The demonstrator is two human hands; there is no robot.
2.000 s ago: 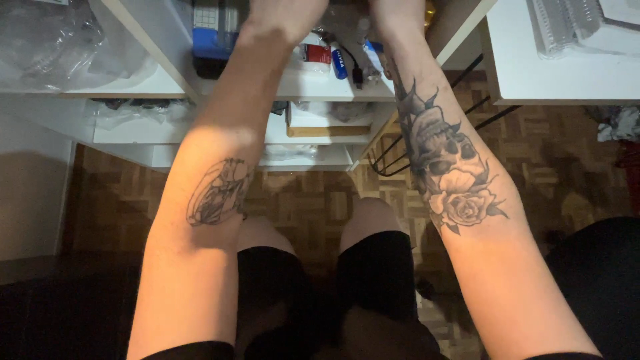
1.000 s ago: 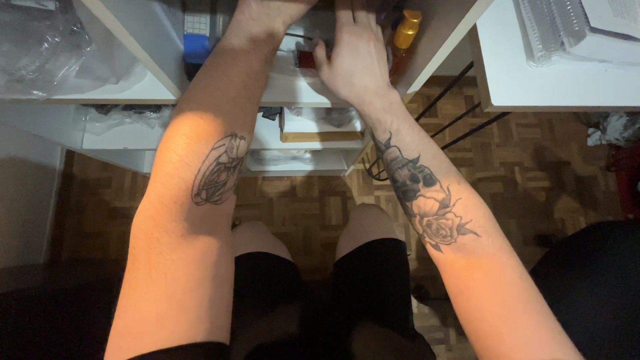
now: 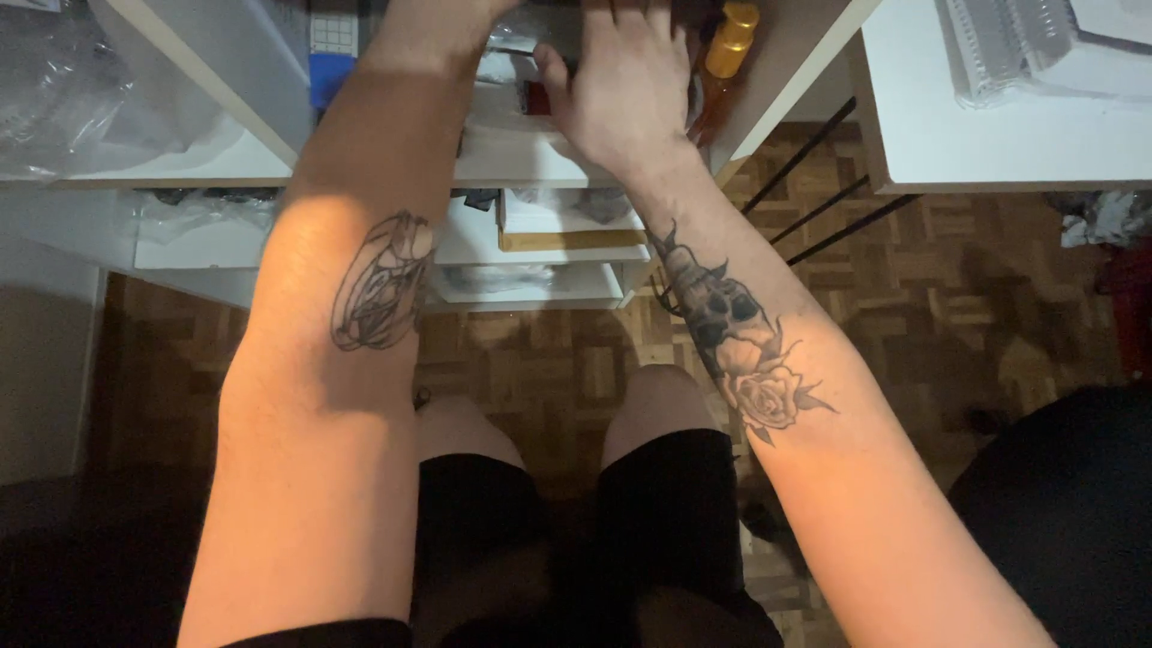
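Both of my arms reach into a white shelf compartment (image 3: 576, 169) at the top of the view. My left hand (image 3: 468, 11) is mostly cut off by the top edge, so its fingers and anything in them are hidden. My right hand (image 3: 630, 94) lies back up over the shelf, thumb spread to the left, fingertips running out of view. A small dark red thing (image 3: 537, 98) shows beside its thumb. An orange bottle with a golden pump top (image 3: 732, 40) stands right of this hand. Left of my left forearm are a blue object (image 3: 329, 79) and a white gridded piece (image 3: 334, 34).
Clear plastic bags (image 3: 81, 99) fill the left compartment. Lower shelves hold more plastic and a white box with a brown edge (image 3: 576, 239). At the right, a white tabletop (image 3: 990, 148) bears clear plastic packaging (image 3: 1008, 54); black metal rods (image 3: 801, 171) run below it.
My right hand has moved from the top edge down into fuller view, its back now showing. The blue-and-white item and black cable seen on the shelf earlier no longer show.
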